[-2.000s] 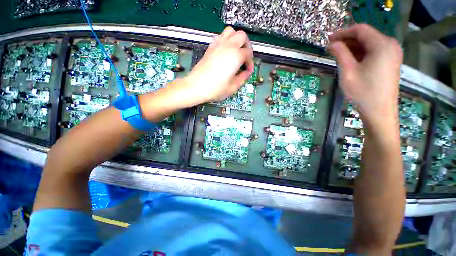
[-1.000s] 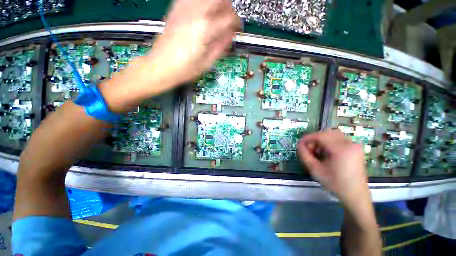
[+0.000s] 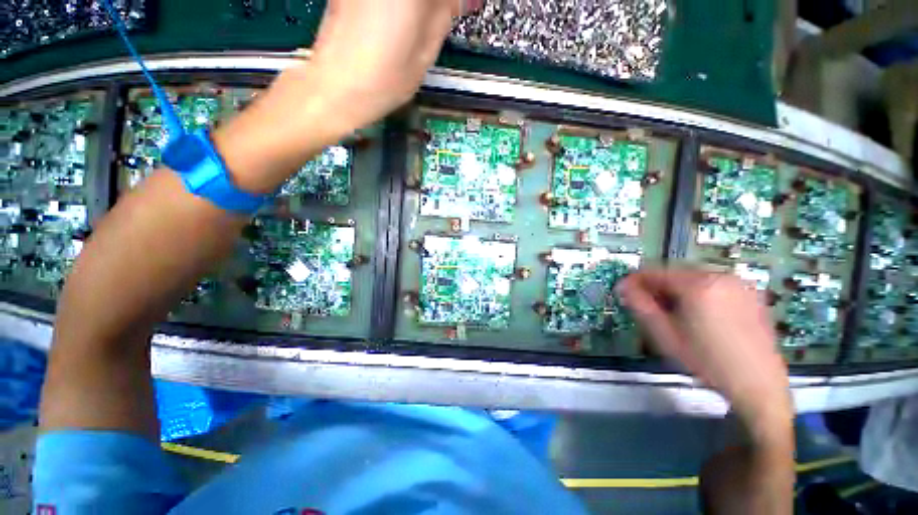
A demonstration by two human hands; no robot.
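My right hand (image 3: 700, 320) is over the right edge of the lower right circuit board (image 3: 589, 294) in the middle carrier (image 3: 528, 246), thumb and forefinger close together; whether a part is between them cannot be told. My left hand (image 3: 393, 40) reaches over the back rail at the left edge of the silver component pile (image 3: 574, 35); its fingers are cut off by the top edge. A blue wrist strap (image 3: 208, 173) is on my left wrist. Three more green boards sit in the middle carrier, one at upper left (image 3: 469, 169).
Carriers with boards lie left and right along the conveyor, one board at right (image 3: 738, 199). Pale rails run along the near side (image 3: 443, 387) and far side. A dark component heap (image 3: 65, 22) is at the far left. The blue strap cord (image 3: 144, 62) runs up from my wrist.
My right hand has come down from the silver pile to the lower right board. My left hand has moved from over the middle carrier up and back to the pile.
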